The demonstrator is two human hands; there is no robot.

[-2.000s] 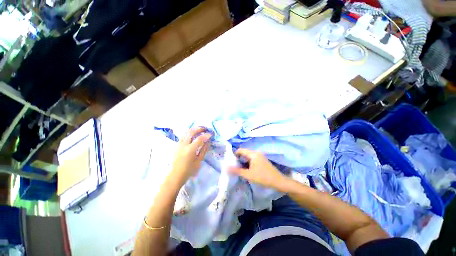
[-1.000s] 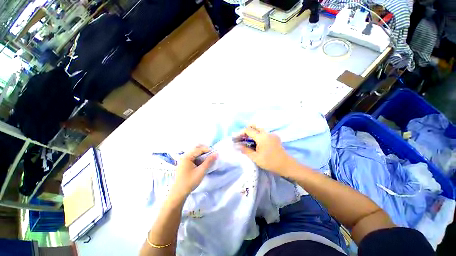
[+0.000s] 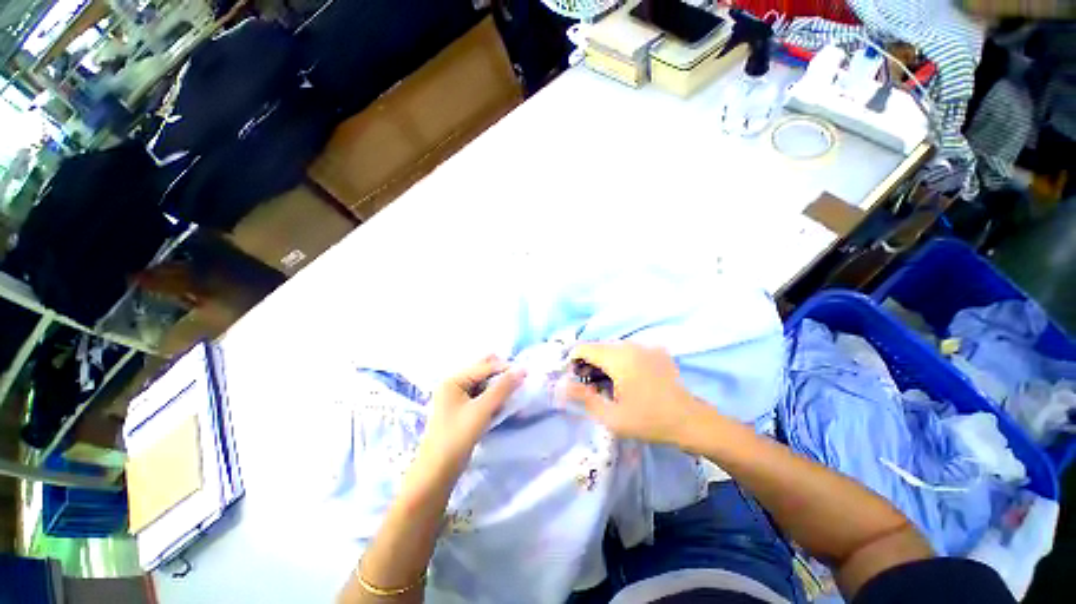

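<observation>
A pale blue-white garment with small scattered flowers (image 3: pixel 531 496) lies over the table's near edge and hangs towards my lap. My left hand (image 3: pixel 467 407) pinches the cloth between thumb and fingers. My right hand (image 3: pixel 635 389) is just right of it, with small dark thread snips (image 3: pixel 594 378) in its curled fingers, close against the raised fold. The fingers partly hide the snips, and the blades cannot be made out. A smoother light blue part of the garment (image 3: pixel 720 345) spreads behind my right hand.
The white table (image 3: pixel 472 212) runs to the upper right. A clipboard with papers (image 3: pixel 177 454) lies at left. Blue bins (image 3: pixel 867 309) with garments stand at right. A tape roll (image 3: pixel 805 138), spray bottle (image 3: pixel 750 94), white power strip (image 3: pixel 855 100) and phone (image 3: pixel 682 19) are at the far right end.
The floral cloth is spread differently over the near edge. Since the last earlier frame, my right hand has moved slightly down and right, and my left hand stays pinched on the cloth.
</observation>
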